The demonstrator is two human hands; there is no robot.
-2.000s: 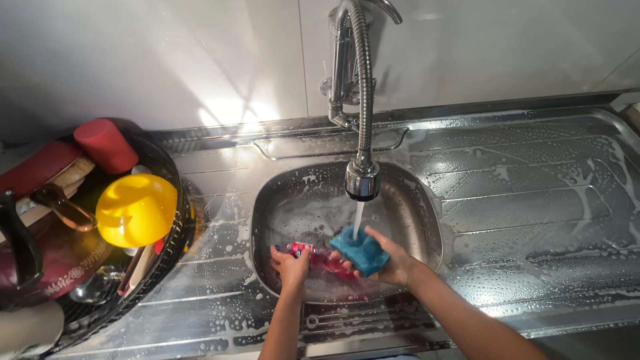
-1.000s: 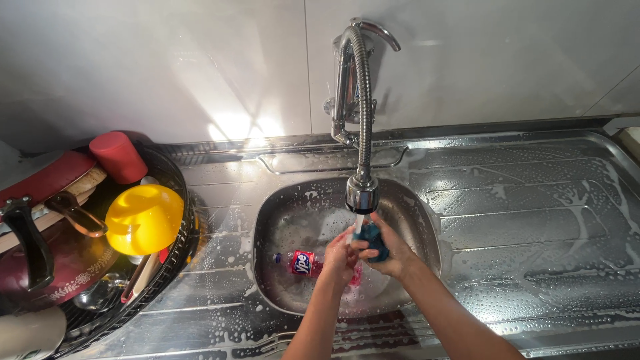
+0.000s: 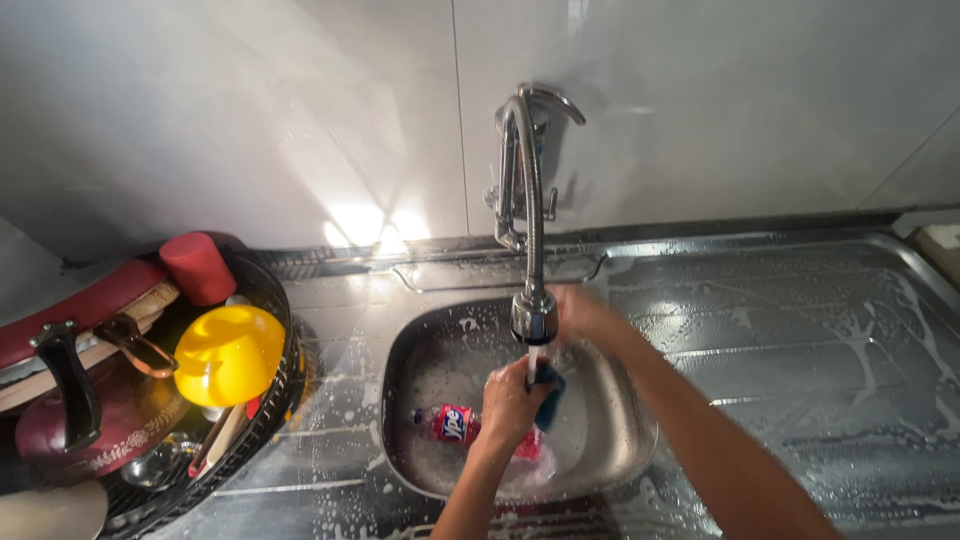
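My left hand [image 3: 511, 397] holds a blue-green sponge [image 3: 551, 399] over the sink basin, where water runs from the faucet head [image 3: 534, 315] onto it. My right hand [image 3: 585, 315], blurred, is just right of the faucet head above the basin's back rim; its fingers are partly hidden and I cannot tell whether they hold anything. Beneath my left hand an Ypê detergent bottle with pink liquid [image 3: 452, 424] lies on its side in the steel sink basin [image 3: 630, 450], partly covered by the hand and wrist.
At the left a black dish rack [image 3: 281, 375] holds a yellow bowl [image 3: 229, 355], a red cup [image 3: 197, 268], a dark red pot [image 3: 97, 427] and other dishes. The steel drainboard [image 3: 772, 360] on the right is wet with suds. A faucet lever [image 3: 555, 101] juts from the wall.
My right hand has left the sponge and moved up beside the faucet head; the sponge is now in my left hand. My left hand held the bottle two seconds ago and let it go.
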